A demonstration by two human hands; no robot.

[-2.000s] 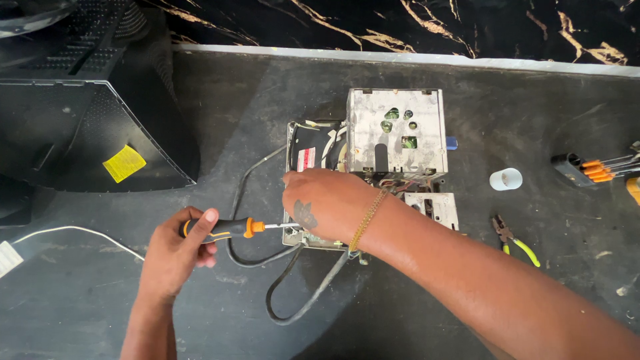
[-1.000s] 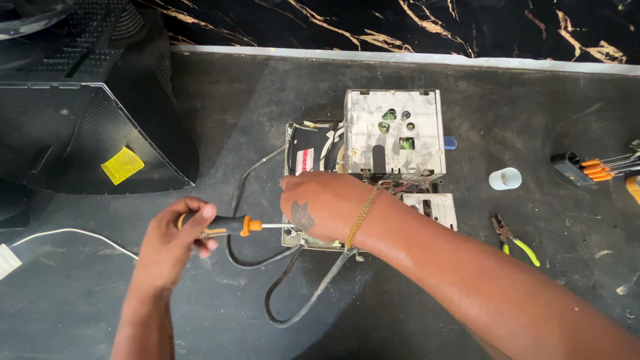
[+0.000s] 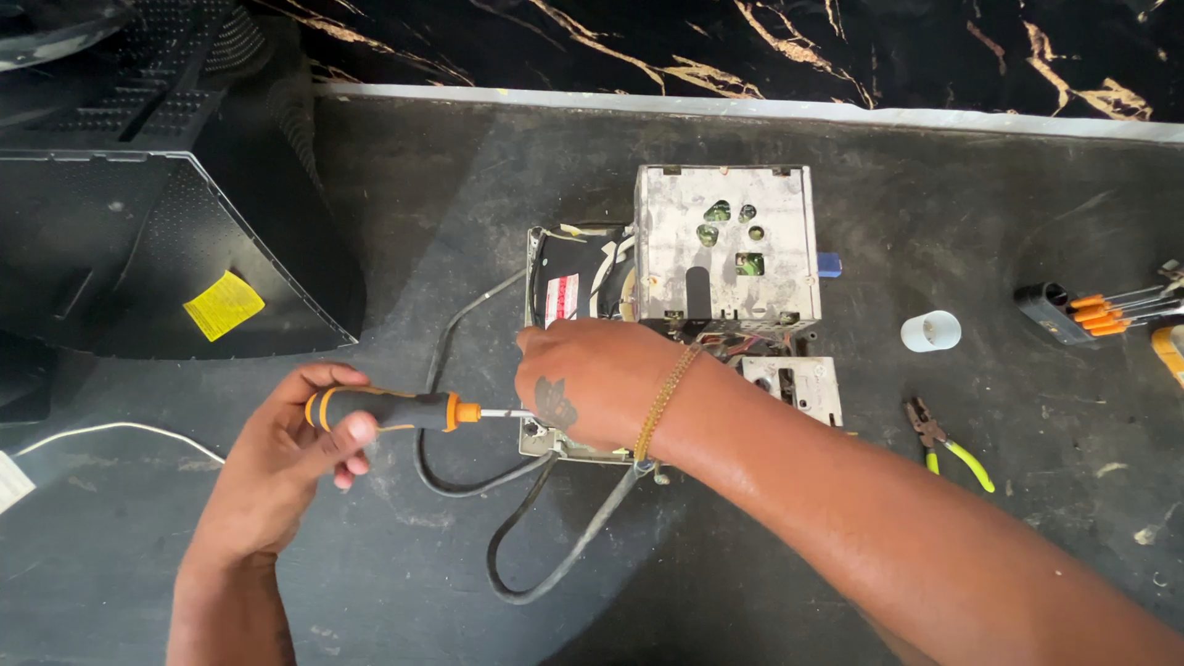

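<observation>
My left hand (image 3: 310,430) grips the black-and-orange handle of a screwdriver (image 3: 407,410), held level with its shaft pointing right. The shaft reaches the lower left corner of an opened electronic device (image 3: 728,250) with a dusty pale metal housing, where its tip is hidden by my right hand. My right hand (image 3: 583,379) lies over the device's left part, back upward and fingers curled down; what its fingers hold is hidden. Black cables (image 3: 583,546) loop out from the device's left and lower edges. A blue piece (image 3: 830,265) sticks out on its right side.
A large black plastic casing (image 3: 222,222) with a yellow label stands at left, a white cable (image 3: 120,426) below it. At right are a white cup or cap (image 3: 931,331), pliers with yellow-green handles (image 3: 962,462) and a black holder (image 3: 1050,313) beside orange-handled screwdrivers (image 3: 1105,314).
The fingers of my left hand have shifted on the screwdriver handle, and the handle has turned. My right hand stays over the device.
</observation>
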